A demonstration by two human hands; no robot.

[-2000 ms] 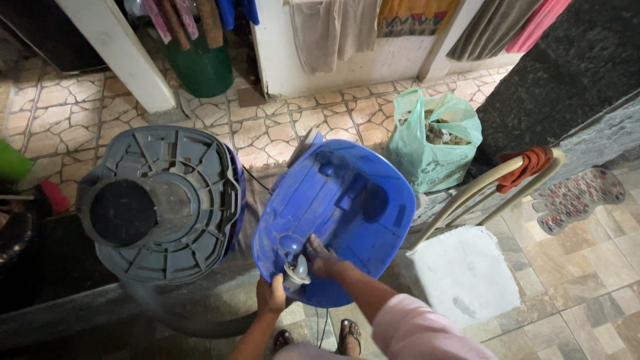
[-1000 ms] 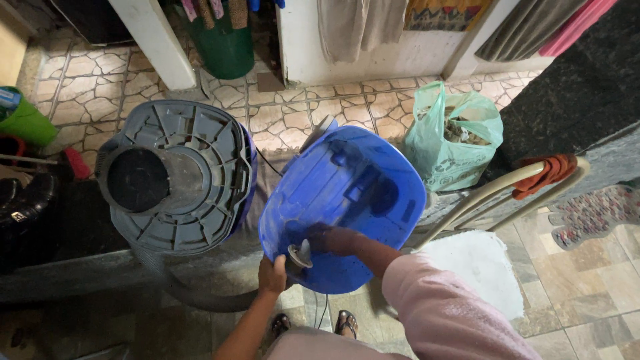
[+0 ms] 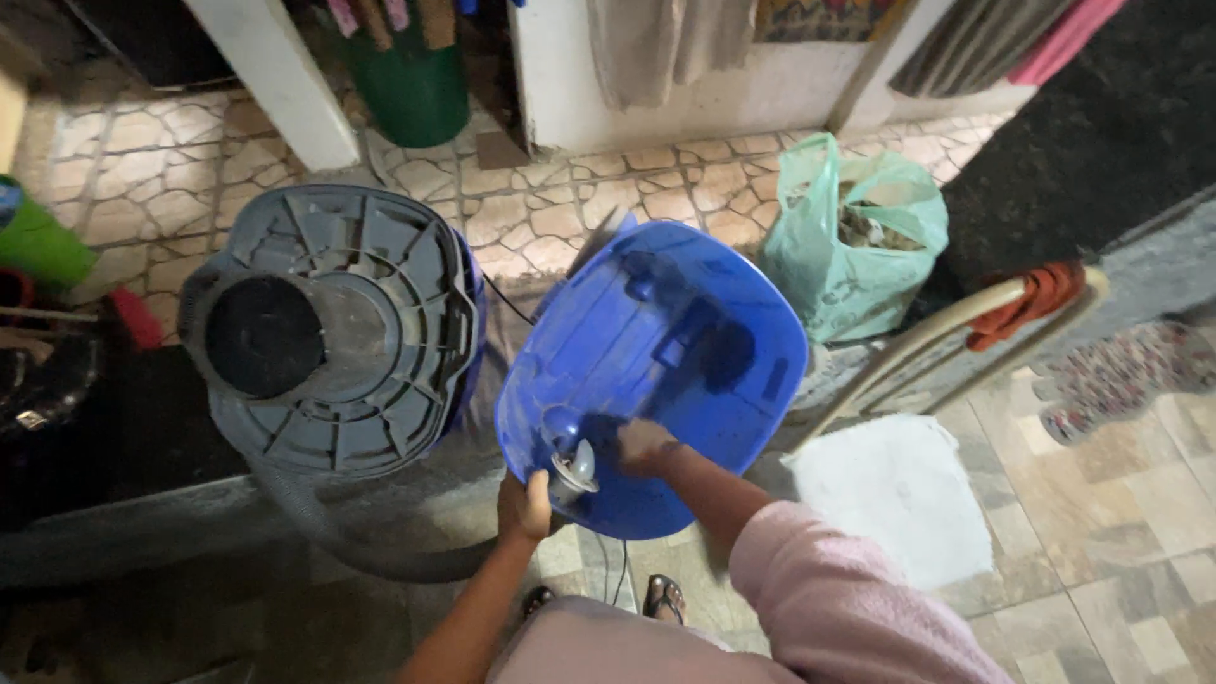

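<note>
A blue plastic tub point(image 3: 608, 351), seemingly the tank of a vacuum cleaner, is tilted open toward me at the centre. My left hand point(image 3: 528, 506) grips its lower left rim, thumb on top. Inside the tub, low down, is my right hand point(image 3: 646, 446); its fingers are partly hidden in shadow, so what they hold cannot be told. Just left of them a whitish plastic fitting point(image 3: 575, 467) sits on the tub's inner wall. To the left lies a grey ribbed vacuum head point(image 3: 342, 332) with a round black part, and a grey hose point(image 3: 380, 560) curves below it.
A green plastic bag point(image 3: 855, 247) with debris stands right of the tub. Nearby are a chair with a white seat point(image 3: 893, 494) and an orange cloth point(image 3: 1031, 304) on its frame, and a patterned mat point(image 3: 1130, 375). A dark green bucket point(image 3: 413, 90) stands behind; a cable runs near my feet.
</note>
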